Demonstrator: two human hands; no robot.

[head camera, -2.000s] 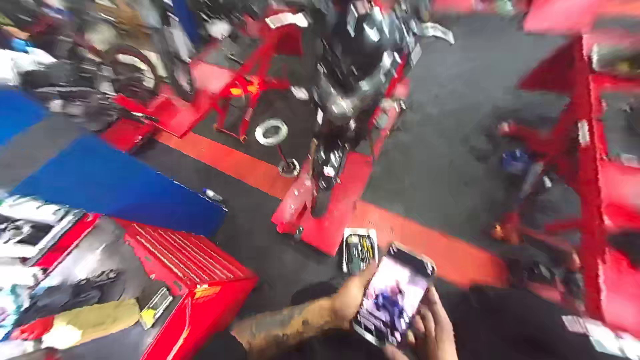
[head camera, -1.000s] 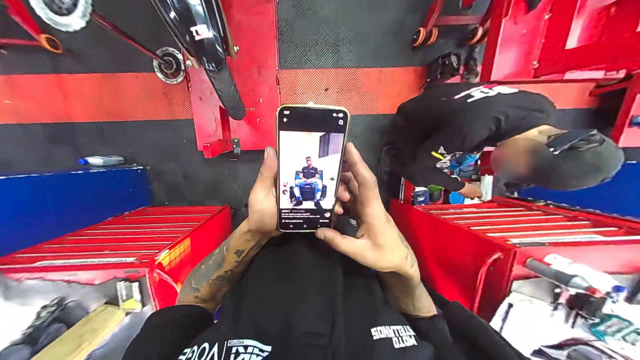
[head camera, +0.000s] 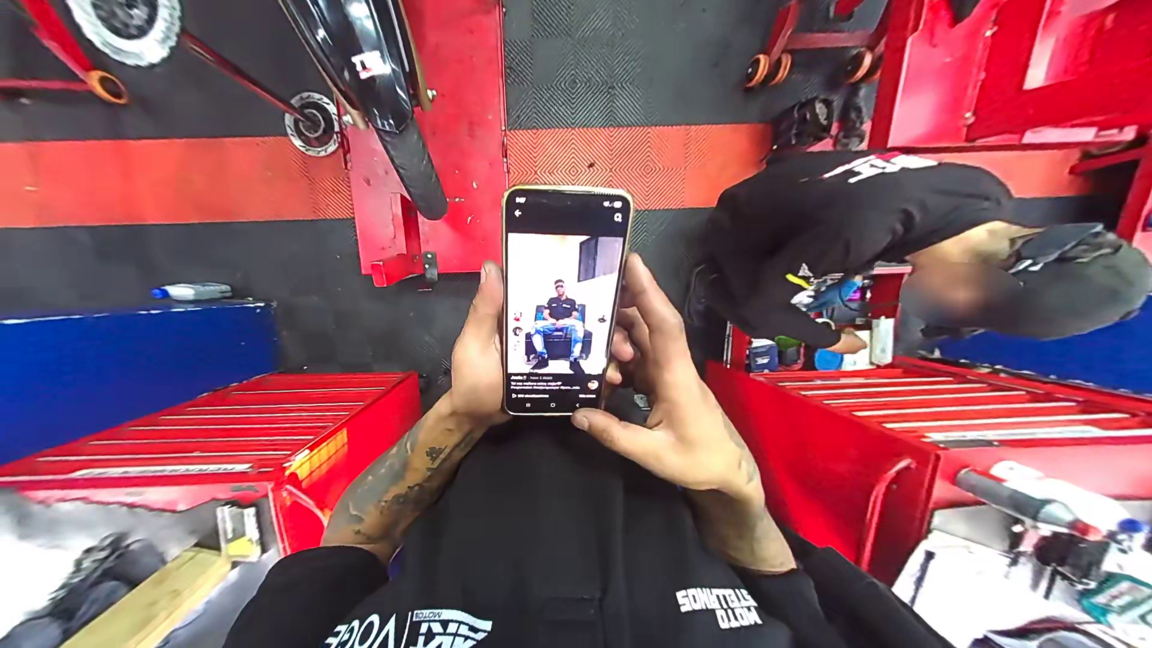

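Observation:
A smartphone [head camera: 567, 306] in a pale case is held upright in front of my black shirt, its lit screen showing a picture of a seated person. My left hand [head camera: 481, 351] grips its left edge, the thumb along the side. My right hand [head camera: 661, 396] holds the right edge, with fingers behind it and the thumb at the bottom corner. Most of the fingers of my left hand are hidden behind the phone.
Red tool cabinets [head camera: 351, 405] stand on both sides. A person in black [head camera: 864, 216] bends over an open drawer at the right. Ahead are a red motorcycle lift [head camera: 468, 135] with a wheel on it, and a blue panel [head camera: 135, 346] with a bottle [head camera: 193, 292] beside it.
The view has swung a lot since the oldest frame, where the phone was tilted at lower right. Since one second ago both hands keep their hold, and the screen shows the same picture.

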